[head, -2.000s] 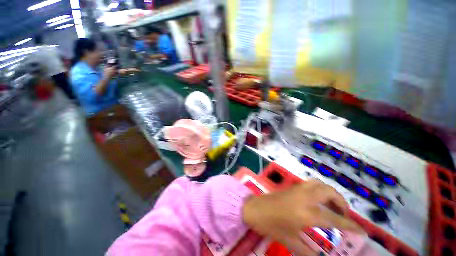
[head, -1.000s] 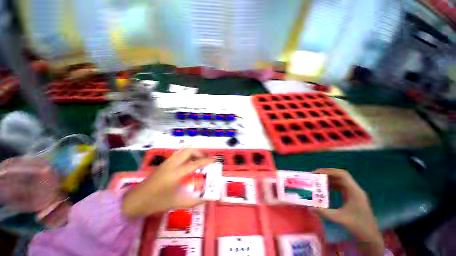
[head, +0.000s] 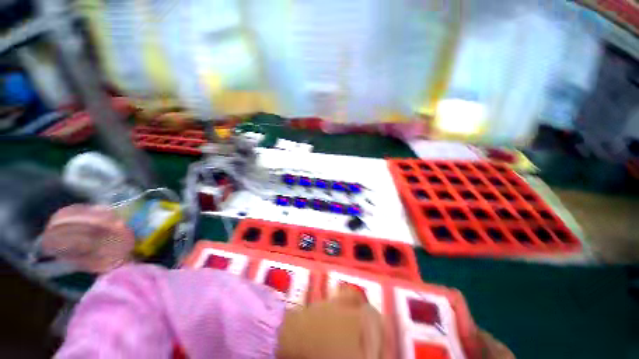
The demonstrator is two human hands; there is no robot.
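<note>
A red-pink foam tray (head: 459, 301) lies low in front of me, with white units in it, cut off by the bottom edge. One white unit with a dark red screen (head: 422, 312) lies at its right; another with a brighter red screen (head: 279, 280) lies left of centre. My left hand (head: 333, 328), in a pink sleeve, is blurred over the tray's middle and partly covers a unit; its fingertips and any hold are unclear. My right hand (head: 492, 346) shows only as blurred fingers by the tray's right edge; its grip is hidden.
Behind the tray is a red strip (head: 348, 254) with dark pockets. A white board (head: 382, 184) bears two rows of lit blue-purple modules (head: 319, 205). A red grid tray (head: 483, 242) lies right. Pink fan (head: 87, 238), white fan (head: 91, 174), yellow bin (head: 157, 235) and cables stand left.
The view has swung, so the bench sits further right. The units held up in both hands a second ago no longer show raised. Both hands are lower, my left over the tray, my right at its edge.
</note>
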